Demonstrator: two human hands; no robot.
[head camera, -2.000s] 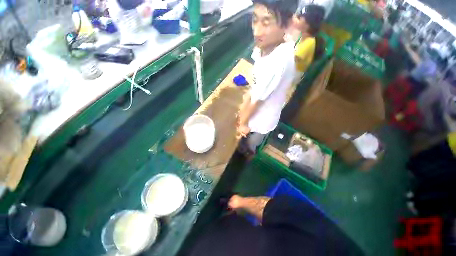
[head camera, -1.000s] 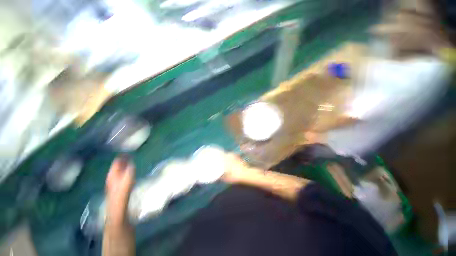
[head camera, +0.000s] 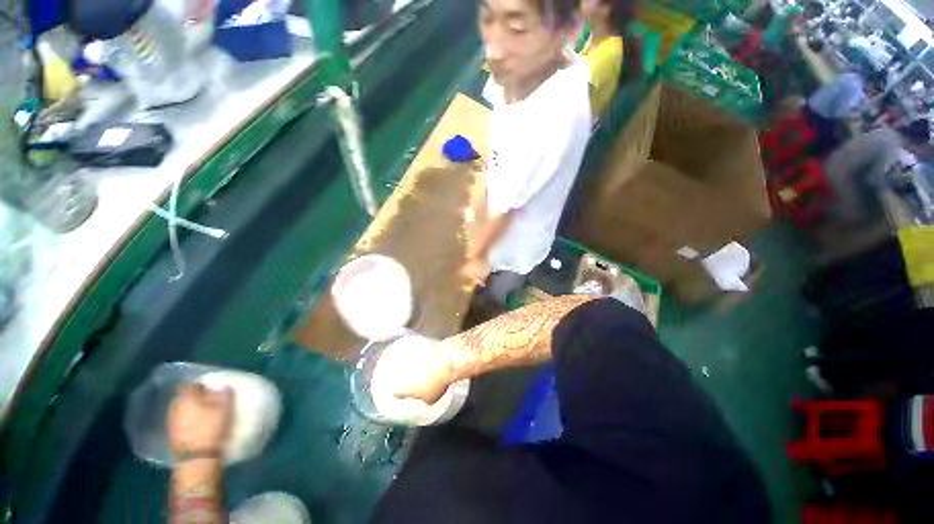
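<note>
My right hand (head camera: 425, 381) holds a clear round container with white fill (head camera: 401, 370) at the bench edge, by the near end of the cardboard sheet (head camera: 435, 220). Its fingers lie over the white fill. My left hand (head camera: 201, 418) grips another clear container with white fill (head camera: 251, 415), which looks tilted on the green surface at lower left; the hand covers part of it. A third container (head camera: 373, 297) stands on the cardboard, close to the one in my right hand. A fourth container (head camera: 268, 509) is cut off by the bottom edge.
A person in a white shirt (head camera: 538, 154) stands beyond the cardboard, near a blue item (head camera: 460, 148). A green post (head camera: 330, 51) and cluttered white shelf (head camera: 113, 189) are at left. A large carton (head camera: 676, 184), a green crate (head camera: 650, 281) and a blue bin (head camera: 538, 409) are at right.
My left hand has come down onto a container. My right hand has moved with a container up beside the one on the cardboard. The view has swung and is less blurred.
</note>
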